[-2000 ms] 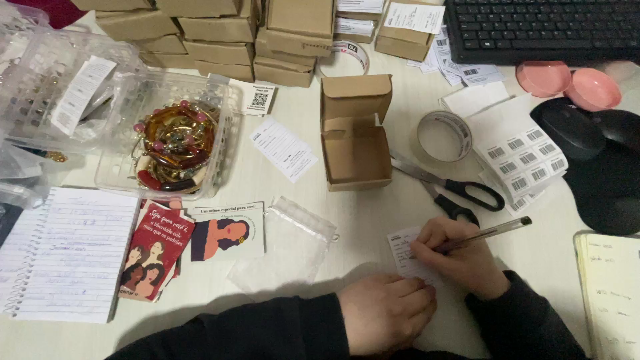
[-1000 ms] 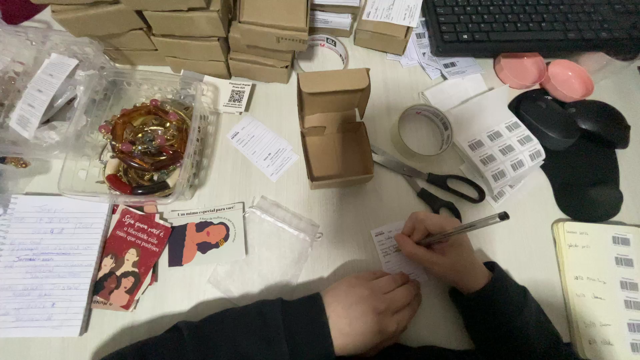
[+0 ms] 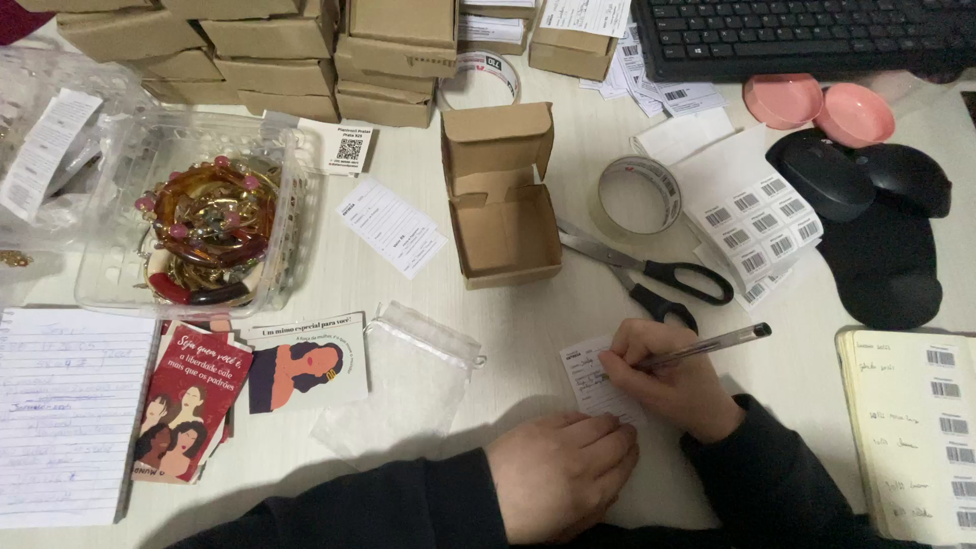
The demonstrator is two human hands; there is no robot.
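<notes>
My right hand holds a ballpoint pen over a small printed paper slip that bears handwriting. My left hand lies flat on the lower end of the slip, its fingers over the edge. Above the hands are black-handled scissors, a roll of clear tape and an open, empty cardboard box. To the left of my hands lies a sheer organza pouch, beside an illustrated card and red cards. The pen's tip is hidden by my fingers.
A clear plastic container of bracelets stands at the left, near a spiral notebook. Stacked cardboard boxes and a black keyboard line the back. Barcode stickers, a black mouse and an open notebook lie at the right.
My right hand has moved slightly along the slip with the pen, whose angle has shifted a little. The left hand stays on the paper. The view has moved slightly.
</notes>
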